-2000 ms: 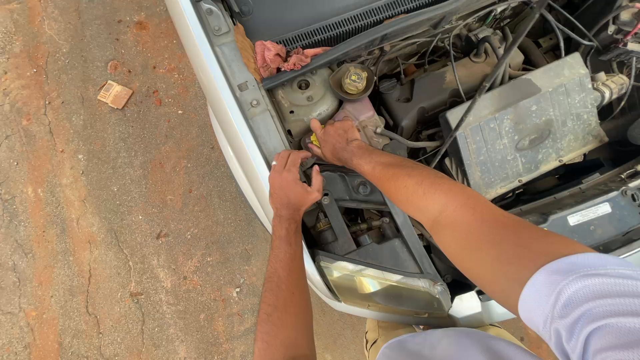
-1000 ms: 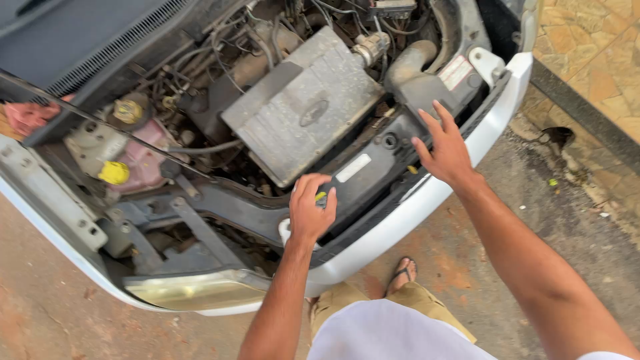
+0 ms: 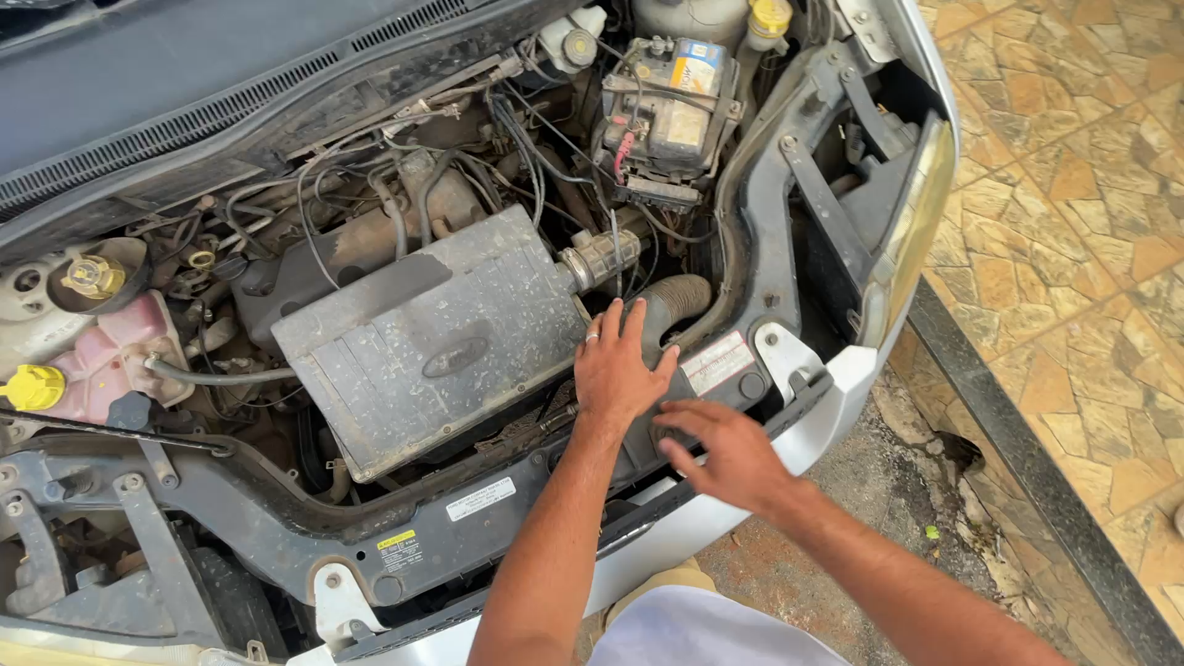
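My left hand (image 3: pixel 622 370), a ring on one finger, lies spread with its fingertips at the air intake duct (image 3: pixel 661 310), by the right end of the dusty grey air filter housing (image 3: pixel 444 342). It grasps nothing that I can see. My right hand (image 3: pixel 726 453) is just below and to the right, fingers apart and slightly bent, over the black front crossmember (image 3: pixel 495 523) near a white label (image 3: pixel 719 363). Nothing shows in it. The corrugated part of the duct curves away behind my left hand.
A car battery (image 3: pixel 671 111) with cables stands at the upper right. At left are a pink coolant tank (image 3: pixel 111 356) with a yellow cap (image 3: pixel 34 387). White latch brackets (image 3: pixel 784 359) rise from the crossmember. Beyond the headlight (image 3: pixel 911 222) lies a stone-tiled floor (image 3: pixel 1064 213).
The view has swung far across the engine bay. My hands, earlier at the headlight corner near the coolant tank, are now at the intake duct and crossmember, closer together than one second ago.
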